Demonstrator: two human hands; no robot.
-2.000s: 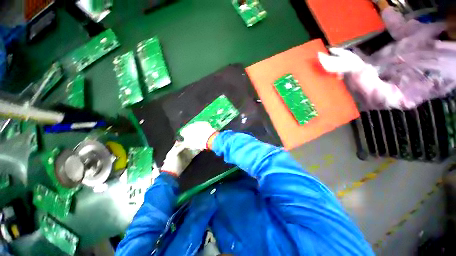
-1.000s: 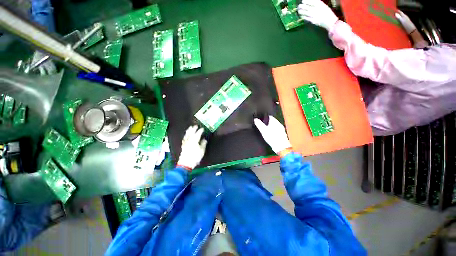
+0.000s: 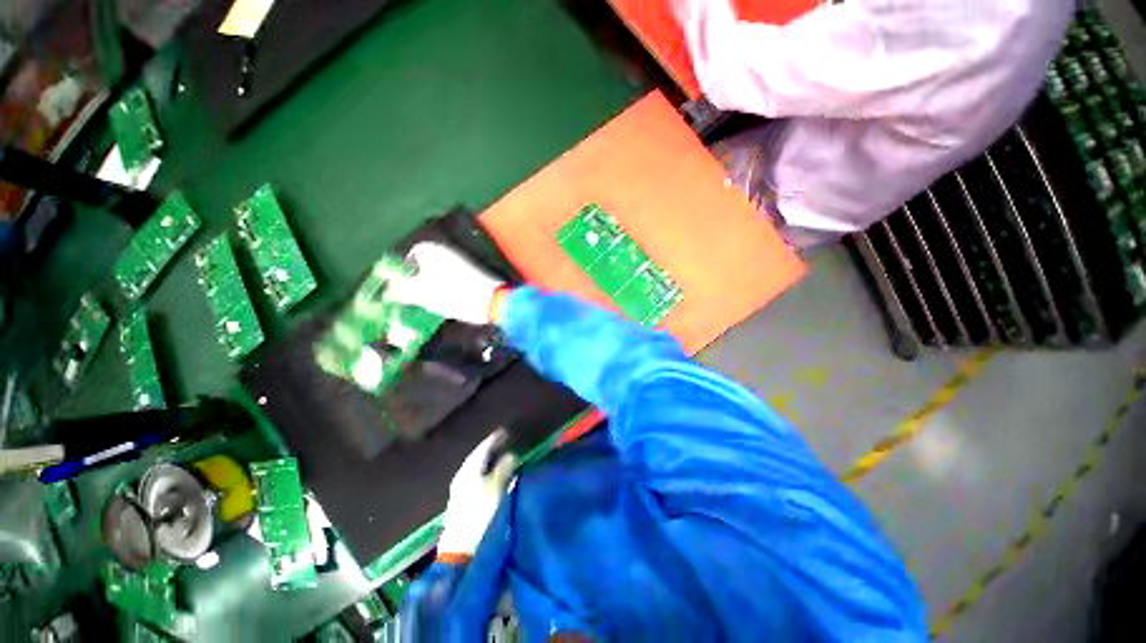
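A green circuit board (image 3: 365,337) is blurred over the black mat (image 3: 314,471), slightly tilted. My right hand (image 3: 446,284), in a white glove, grips its upper right end; the fingertips are blurred and partly hidden. My left hand (image 3: 474,494), also gloved, is low at the mat's front edge, apart from the board. Something dark shows at its fingertips, too small to name, and I cannot tell whether it holds anything.
Another board (image 3: 618,264) lies on the orange mat (image 3: 754,270) at right. A round silver pot (image 3: 179,511) and a blue pen (image 3: 107,460) are at left, with several boards around. A person's pink sleeve (image 3: 867,63) reaches in above a black rack (image 3: 1005,245).
The view has turned. My right hand has moved from the mat's right side onto the board, which lay flat and sharp before and is now blurred. The other person has leaned further in.
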